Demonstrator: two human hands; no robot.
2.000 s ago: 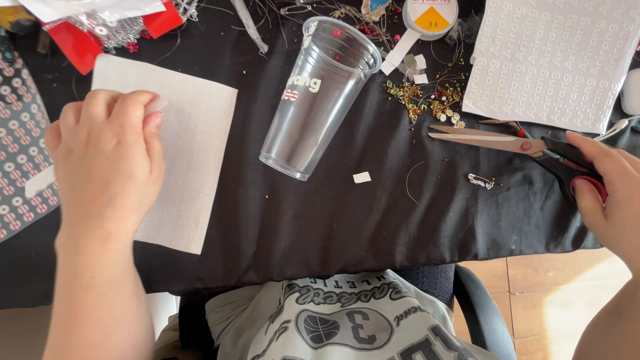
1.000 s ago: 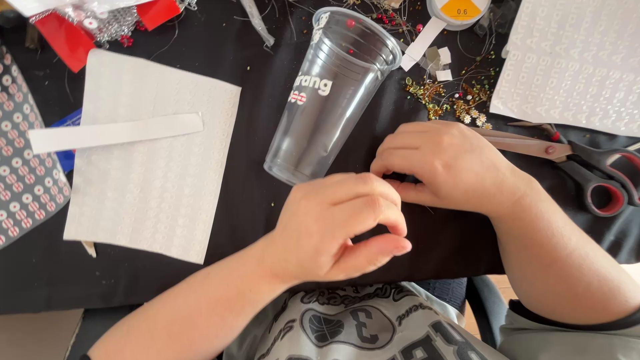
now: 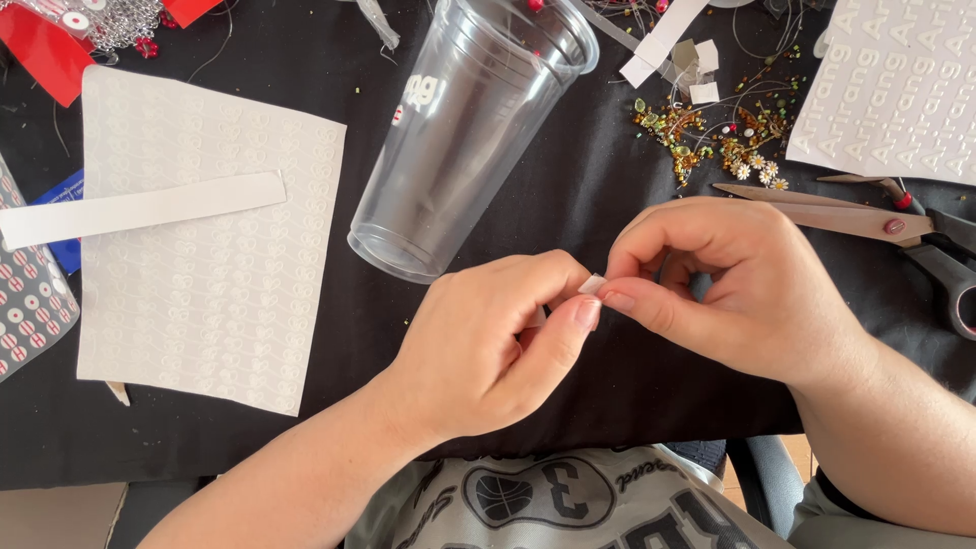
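My left hand [image 3: 496, 343] and my right hand [image 3: 717, 290] meet near the front of the table, fingertips touching. Between their thumbs and forefingers they pinch a small white sticker piece [image 3: 592, 284]. Just behind them a clear plastic cup [image 3: 465, 145] lies on its side, with white lettering and a small red-and-white mark on its wall. A sheet of raised white stickers [image 3: 206, 305] lies at the left, and a white paper strip [image 3: 145, 206] rests across it. To the right of my right hand, scissors [image 3: 896, 226] with black handles lie partly spread.
Gold and green beads [image 3: 679, 137], daisy beads and thin wire lie behind my right hand. Another sheet of white lettered stickers [image 3: 884, 99] is at the back right. A grey patterned sticker sheet [image 3: 30, 313] and red pieces [image 3: 46, 53] are at the left. Black cloth [image 3: 610, 381] covers the table.
My right hand has let go of the scissors and moved left. My left hand has come over from the sticker sheet, where the white strip now lies. The small white piece has left the cloth.
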